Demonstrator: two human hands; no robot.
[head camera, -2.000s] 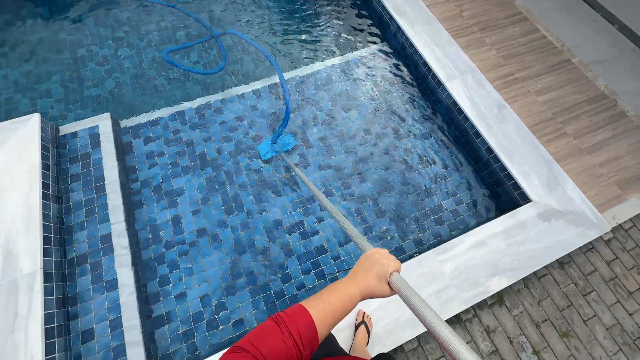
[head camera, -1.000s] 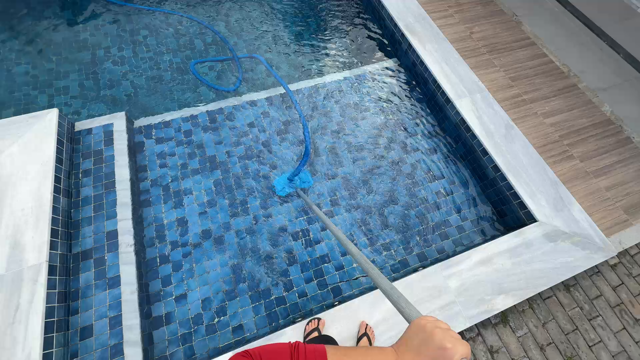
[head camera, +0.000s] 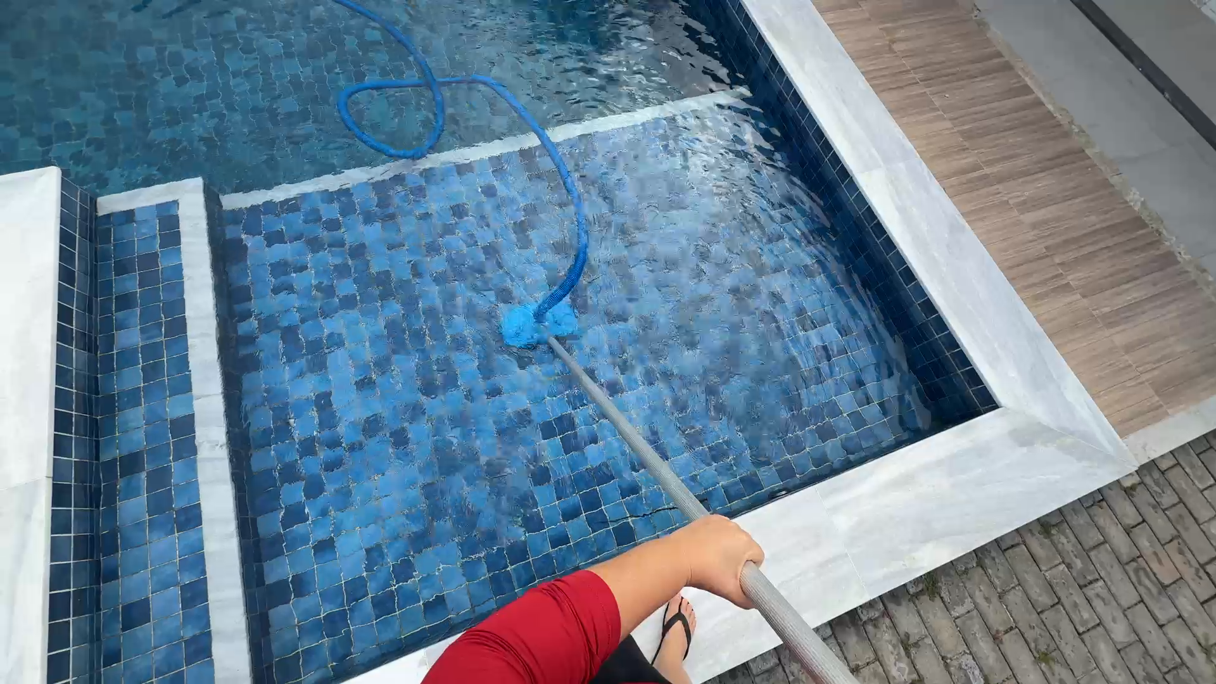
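Note:
My left hand, at the end of a red sleeve, is closed around a grey ribbed pole above the white pool coping. The pole slants up and left to a blue pool vacuum head in the water over the shallow tiled ledge. From the head, a blue hose curves up, loops over the deeper part and leaves at the top edge. The pole's near end runs out of view at the bottom. My right hand is not in view.
White stone coping borders the pool, with a sandalled foot on it. Grey pavers lie at the lower right, wood-look decking at the right. A white-edged tiled step and white slab are at the left.
Since one second ago, my left hand has moved up and left in view, with more of the pole showing below it. The vacuum head sits nearer the near coping than two seconds ago.

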